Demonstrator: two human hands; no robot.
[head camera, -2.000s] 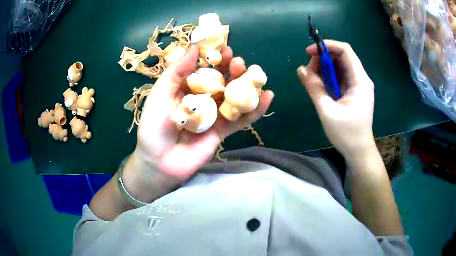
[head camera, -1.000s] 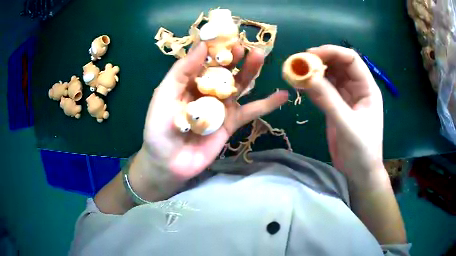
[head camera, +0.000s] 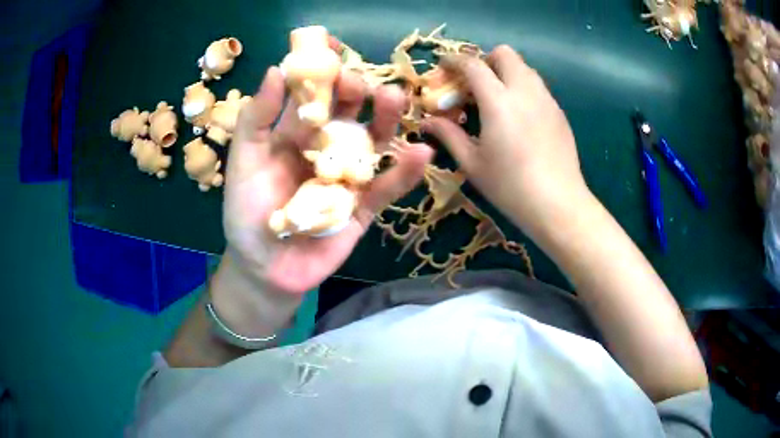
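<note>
My left hand (head camera: 286, 214) is palm up and holds several peach molded figure parts (head camera: 344, 152) above the green table. One stands upright at the fingertips with its neck up. My right hand (head camera: 513, 137) has its thumb and fingers around another peach figure part (head camera: 443, 90), over the flash webbing. The lacy peach flash (head camera: 449, 192) lies on the table between and below my hands, partly hidden by them. The blue-handled side cutters (head camera: 654, 162) lie on the table to the right, jaws up, handles spread.
A group of loose figure parts (head camera: 201, 162) lies at the left. A shiny bag of parts (head camera: 761, 111) is at the right edge. A spiky peach piece (head camera: 673, 19) lies at the upper right. A blue bin (head camera: 120, 265) is below the table's left edge.
The side cutters were in my right hand and now lie on the table. My right hand has moved left to the webbing and holds a figure part there. The view has shifted.
</note>
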